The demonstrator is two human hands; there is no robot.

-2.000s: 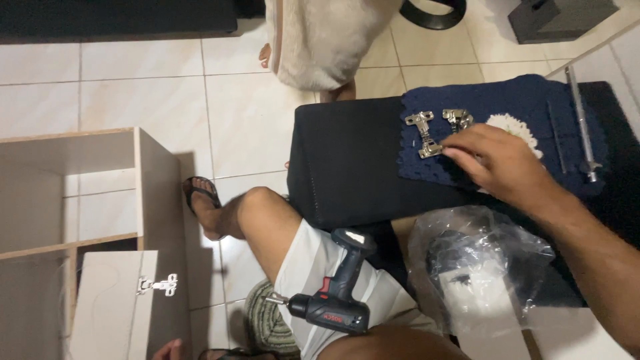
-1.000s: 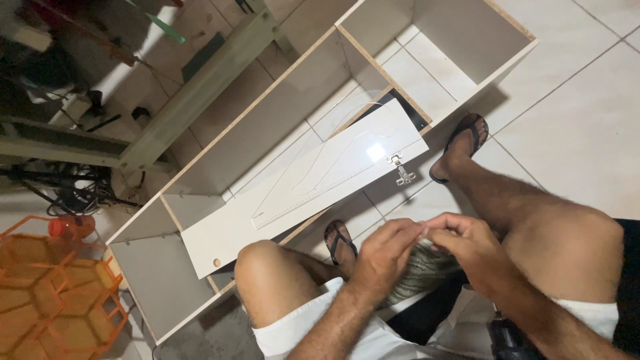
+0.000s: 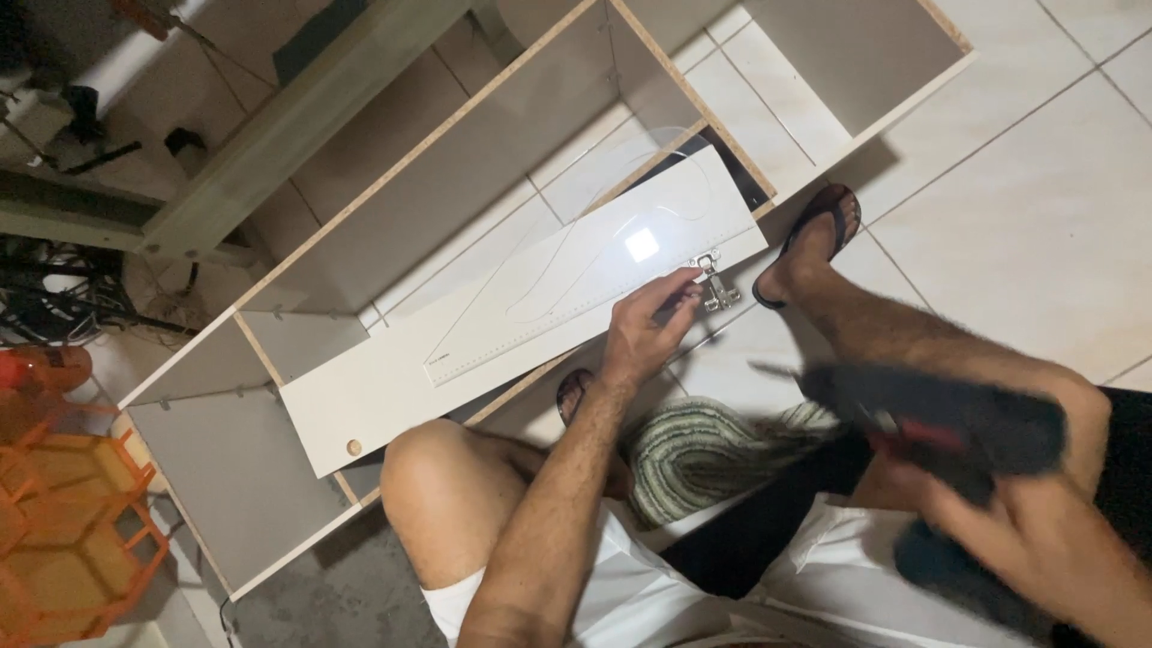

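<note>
A white door panel [image 3: 360, 396] lies across the open cabinet carcass [image 3: 432, 171], with a round hole near its lower left end. Near its right end sits a metal concealed hinge [image 3: 721, 294], its arm hanging over the edge. The fingertips of my left hand [image 3: 650, 322] are at the hinge cup; whether they pinch something small is hidden. My right hand [image 3: 999, 526] grips a dark cordless drill [image 3: 945, 418], blurred, its bit pointing left toward the hinge side. A clear plastic ruler-edged template [image 3: 540, 310] rests on the panel.
My knees and sandalled feet are close to the cabinet's near side, with a striped green rug [image 3: 693, 459] between my legs. A metal frame [image 3: 306, 117] stands beyond the cabinet. Orange hexagonal racks [image 3: 72, 504] are at the left, and tiled floor [image 3: 1017, 216] extends right.
My hands were together a second ago; now my left hand is at the hinge and my right holds the drill raised. Two seconds ago the drill lay on my lap.
</note>
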